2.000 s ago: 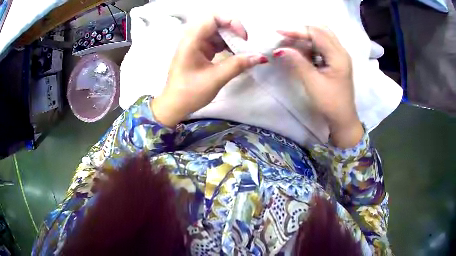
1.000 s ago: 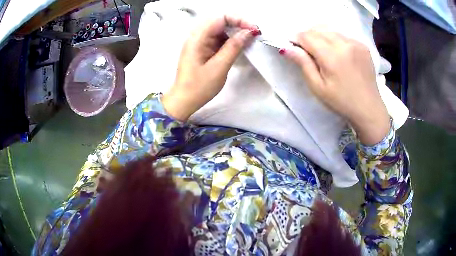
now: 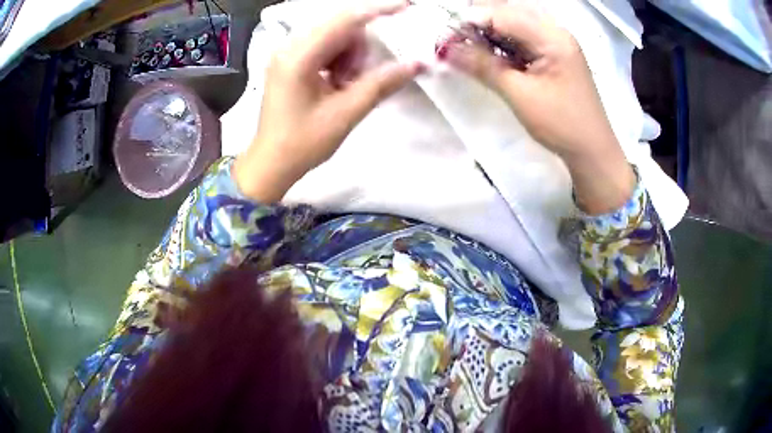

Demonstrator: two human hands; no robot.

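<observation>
The off-white garment lies over the lap, with a long folded edge running diagonally down to the right and a short dark line of shadow on it. My left hand is on the upper left part of the garment, thumb and forefinger apart, the other fingers curled; whether it grips cloth is unclear. My right hand is bent over the cloth to the right, fingertips close to the fold. A small dark, shiny metal tool, apparently snips, shows among its fingers. No needle or thread can be made out.
A translucent pink tub with clear scraps stands at the left. Above it is a tray with rows of small spools. A wooden table edge crosses the top left. Pale cloth hangs at the top right, above a dark blue upright.
Both hands have moved up from a second ago. My left thumb and forefinger have spread apart, and my right hand has moved left, with the dark tool now showing at its fingers.
</observation>
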